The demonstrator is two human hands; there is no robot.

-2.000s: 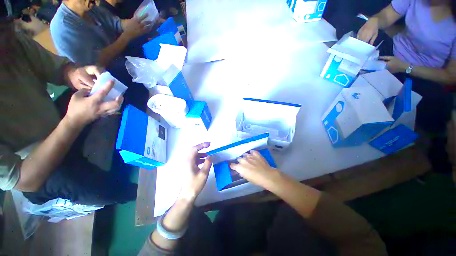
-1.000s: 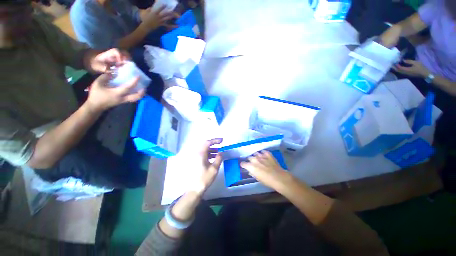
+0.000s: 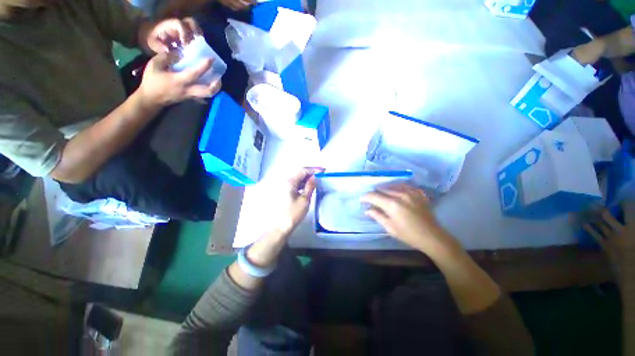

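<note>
An open box [image 3: 351, 233] with a white inside and a blue-edged raised lid sits near the table's front edge. A rounded white insert or device [image 3: 341, 208] lies in it. My left hand [image 3: 303, 200] is at the box's upper left corner, its fingers around the lid's edge. My right hand [image 3: 404, 212] is over the box's right part, fingertips on the white piece; whether it grips anything is hidden. A second open box [image 3: 425, 153] with a white inside stands just behind the lid.
Blue-and-white boxes stand at left [image 3: 233, 142] and right [image 3: 546, 174]. A rounded white piece [image 3: 273, 102] and a clear bag [image 3: 249, 47] lie at the back left. A person at left holds a small white object [image 3: 198, 64]. Another person's hand [image 3: 604, 226] is at the right edge.
The box before me now shows a white interior instead of blue and dark surfaces. My left hand has closed in on its lid. The view has shifted, and another hand has appeared at the right.
</note>
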